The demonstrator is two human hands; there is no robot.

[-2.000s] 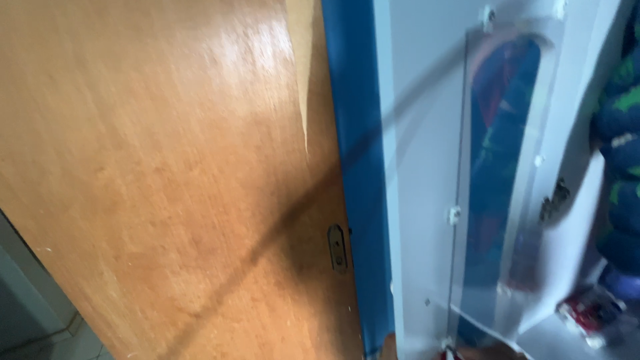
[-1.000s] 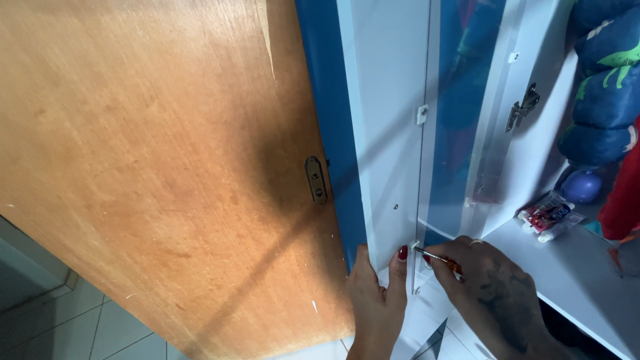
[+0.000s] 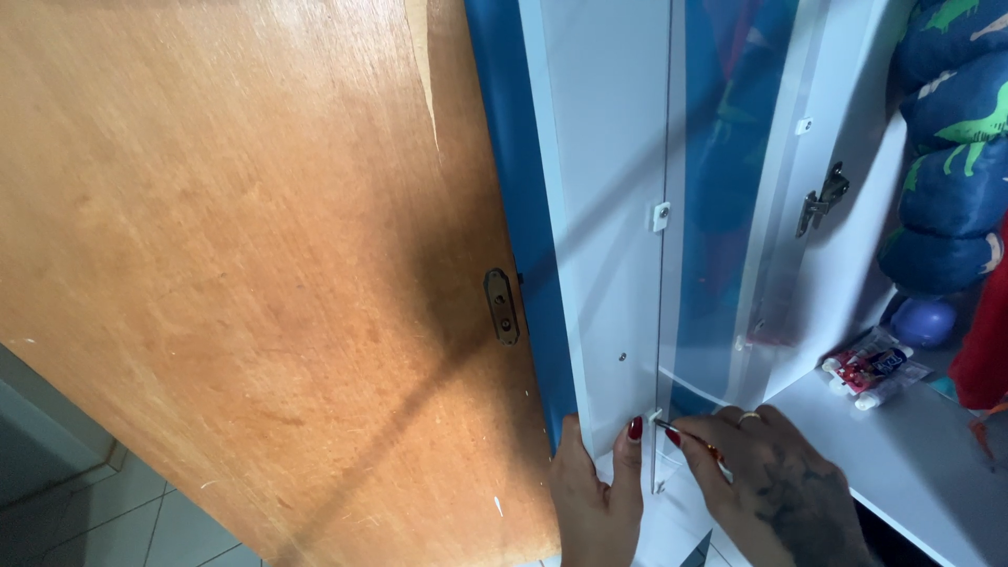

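Note:
My left hand (image 3: 602,492) grips the lower edge of a white cabinet door (image 3: 606,197), thumb on its inner face beside a small white plastic clip (image 3: 654,417). My right hand (image 3: 776,480) holds a small screwdriver (image 3: 689,437), its handle mostly hidden by the fingers and its metal tip at that clip. Higher on the same seam sits another white clip with a screw (image 3: 661,216). A clear panel (image 3: 717,236) is set in the door, with blue behind it.
A wooden door (image 3: 260,260) with a metal lock plate (image 3: 501,307) stands at the left. On the right, a metal hinge (image 3: 821,199) joins the cabinet side. Tubes (image 3: 870,366), a purple ball (image 3: 923,319) and a padded dinosaur-print fabric item (image 3: 953,181) lie inside on the white shelf (image 3: 890,457).
Two seconds ago my hands were barely in view at the bottom edge; the view has since shifted, showing them at the lower clip. Over the last second they stay there with the screwdriver.

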